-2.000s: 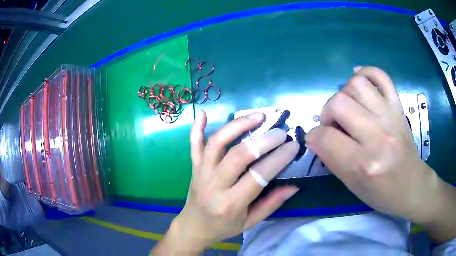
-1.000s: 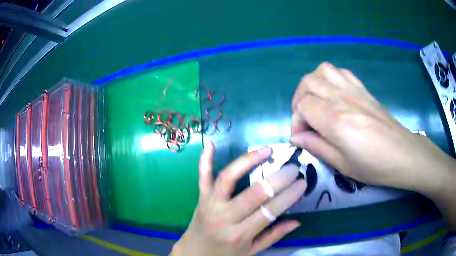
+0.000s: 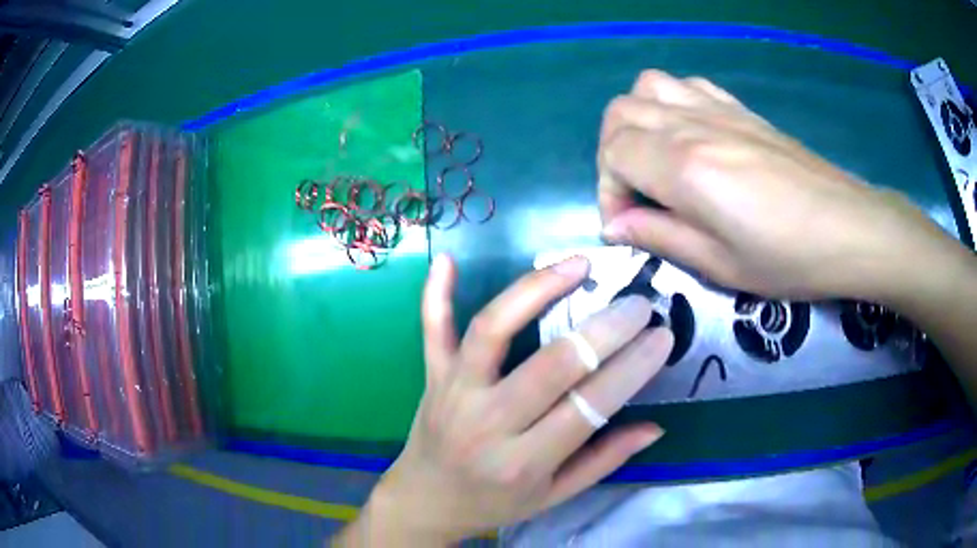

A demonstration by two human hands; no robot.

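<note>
A silver metal plate [image 3: 771, 369] with three dark round openings lies on the dark green surface, front right. My left hand [image 3: 514, 396], with white bands on two fingers, lies on the plate's left end, fingers spread, two fingertips over the leftmost opening. My right hand [image 3: 696, 182] is above the plate's upper left edge with its fingers curled and fingertips pinched together. Whether anything is between them is hidden. Copper rings [image 3: 364, 214] lie in a loose pile left of the plate, partly on the bright green mat [image 3: 300, 364].
A stack of clear trays with red-orange strips [image 3: 113, 289] stands at the far left. Another silver plate [image 3: 948, 118] lies at the far right. Blue lines [image 3: 643, 30] run along both edges of the work surface. The wearer's light clothing [image 3: 696, 514] shows at the bottom.
My right hand has moved left and up from over the plate's middle, uncovering the middle and right openings. My left hand remains on the plate's left end. The camera view has shifted.
</note>
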